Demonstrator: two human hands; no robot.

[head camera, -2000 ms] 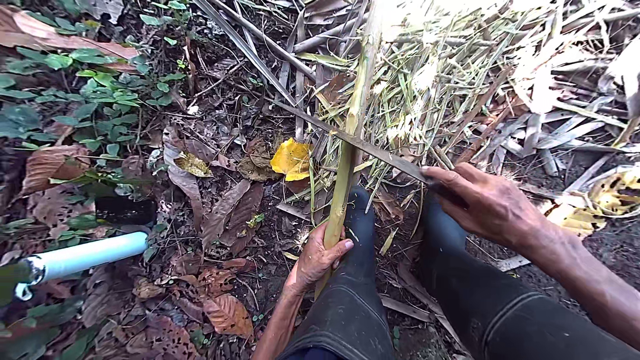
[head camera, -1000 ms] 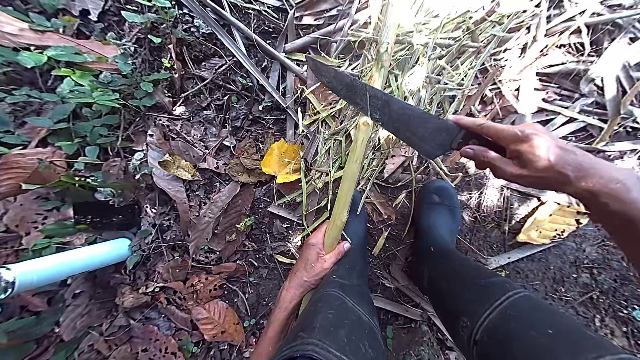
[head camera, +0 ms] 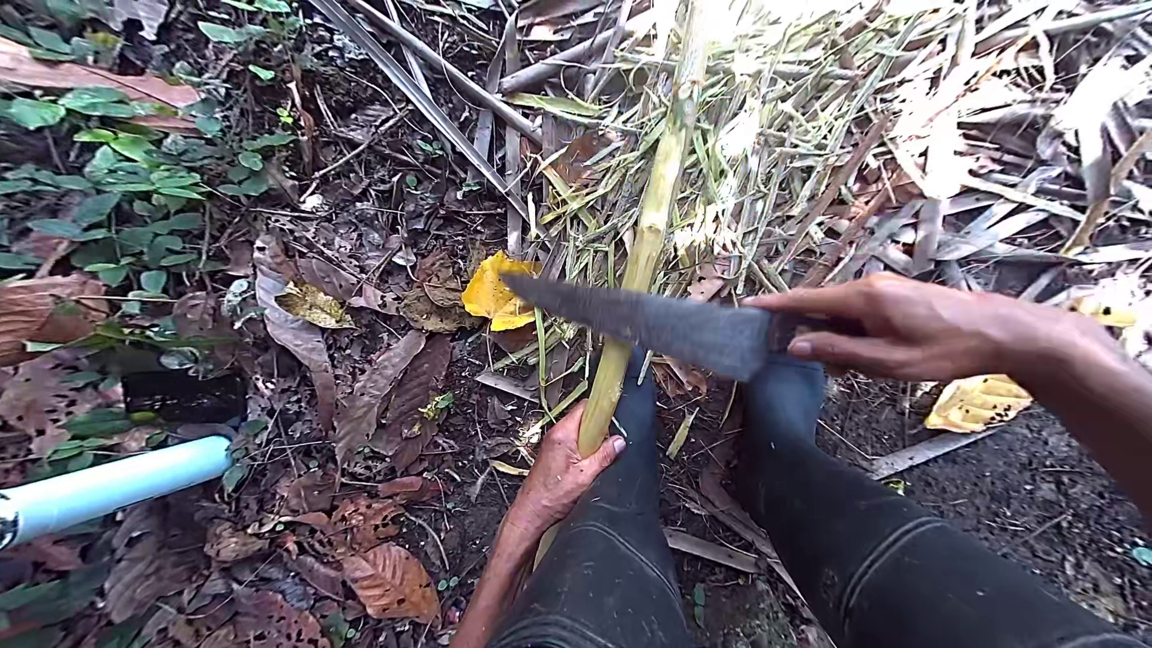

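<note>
My left hand (head camera: 562,463) grips a pale green-yellow wooden pole (head camera: 654,220) low down, beside my left boot. The pole slants up and away over the shavings, and its far end is lost in glare. In my right hand (head camera: 900,328) is the dark handle of a broad-bladed machete (head camera: 652,324). Its blade, slightly blurred, lies across the pole above my left hand, with the tip pointing left near a yellow leaf (head camera: 497,292). Whether the edge touches the wood, I cannot tell.
Long green shavings (head camera: 774,171) and dry strips cover the ground ahead and to the right. Dark rubber boots (head camera: 783,396) stand on soil below. On the left are a light-blue tube (head camera: 117,486), brown leaves (head camera: 391,580) and low green plants (head camera: 135,198).
The machete has swung from above the pole's near part, one second ago, to lie lower across it. The pole now reaches further up the view past the blade. My left hand keeps its grip.
</note>
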